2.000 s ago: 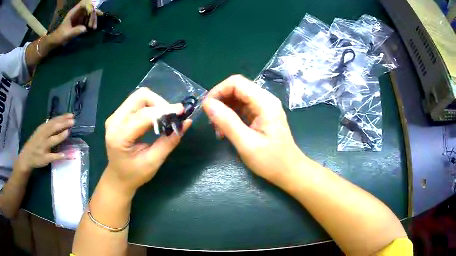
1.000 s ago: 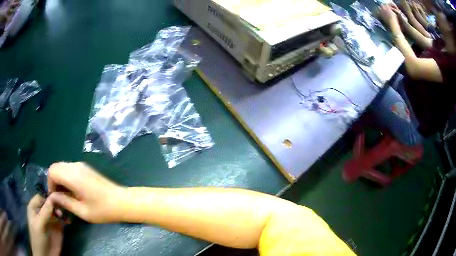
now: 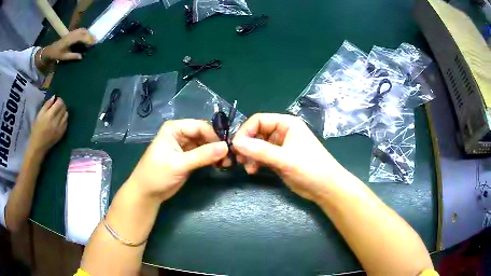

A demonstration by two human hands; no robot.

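Note:
My left hand pinches a small black USB cable bundle between thumb and fingers, with its plug ends pointing up. My right hand has its thumb and fingertips closed on the same bundle from the right side. The lower part of the bundle is hidden by my fingers. A clear zip bag lies flat on the table just behind my hands, partly covered by them. Two more clear bags, each with a black cable on it, lie to its left, one of them here.
Shiny packed bags overlap at the right. A beige instrument stands at the far right. A sleeve of new bags lies at lower left. Loose cables lie behind my hands. Another person's hands are at the left edge.
The view swung right, then back to my hands. Compared with the oldest frame, both hands now meet on the bundle, its ends pointing up. The other person's near hand has moved off the bags.

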